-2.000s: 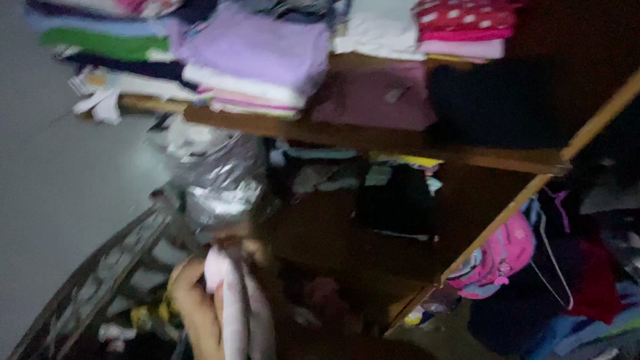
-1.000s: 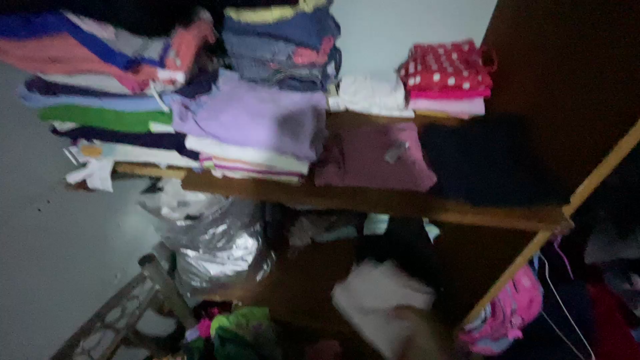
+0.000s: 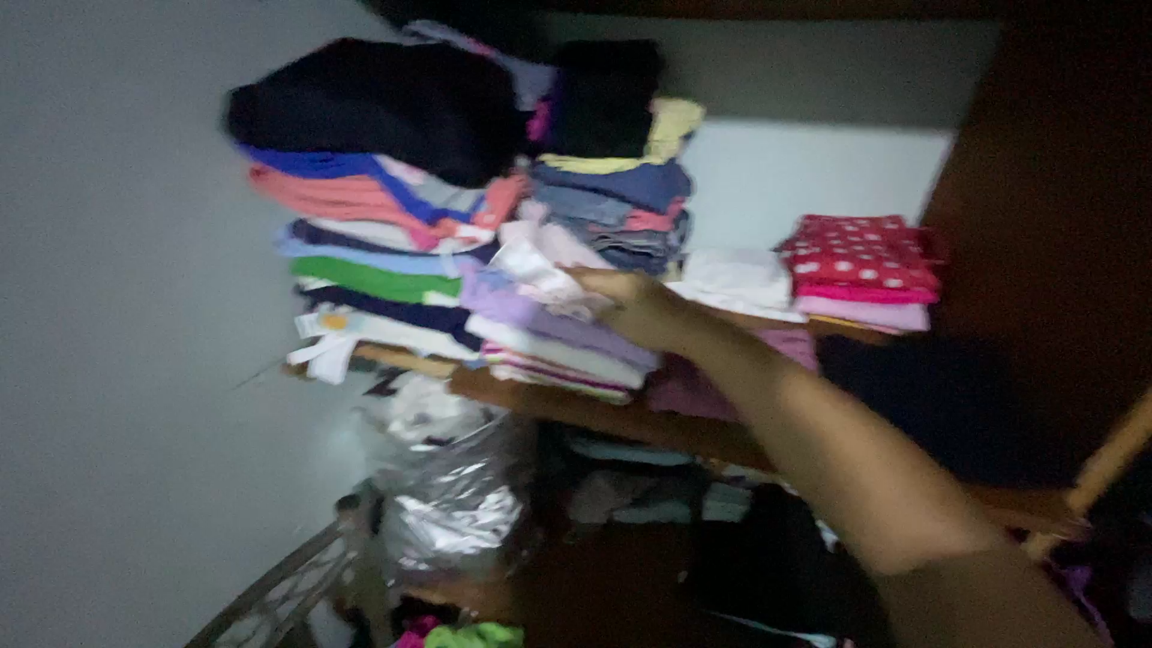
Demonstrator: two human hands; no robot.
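Note:
My right hand [image 3: 630, 301] reaches in from the lower right and holds a pale pink and white folded garment [image 3: 544, 270] over the stack topped by a lavender garment [image 3: 553, 328]. Left of it rises a tall pile of folded clothes [image 3: 378, 279] with a black garment [image 3: 387, 108] on top. Just behind stands a stack of folded denim [image 3: 621, 207] with yellow and black cloth above. Folded white cloth [image 3: 738, 274] and a red polka-dot garment [image 3: 859, 256] lie farther right. My left hand is out of view. Motion blurs the picture.
The wooden shelf's front edge [image 3: 594, 414] runs below the stacks. Beneath it are a clear plastic bag [image 3: 459, 504] with contents and dark clothes [image 3: 765, 558] on a lower shelf. A metal frame [image 3: 270, 576] stands at lower left, near bright green cloth [image 3: 477, 634].
My right hand, with the pale garment, has moved from in front of the lower shelf up and left to the lavender stack. The view has shifted upward.

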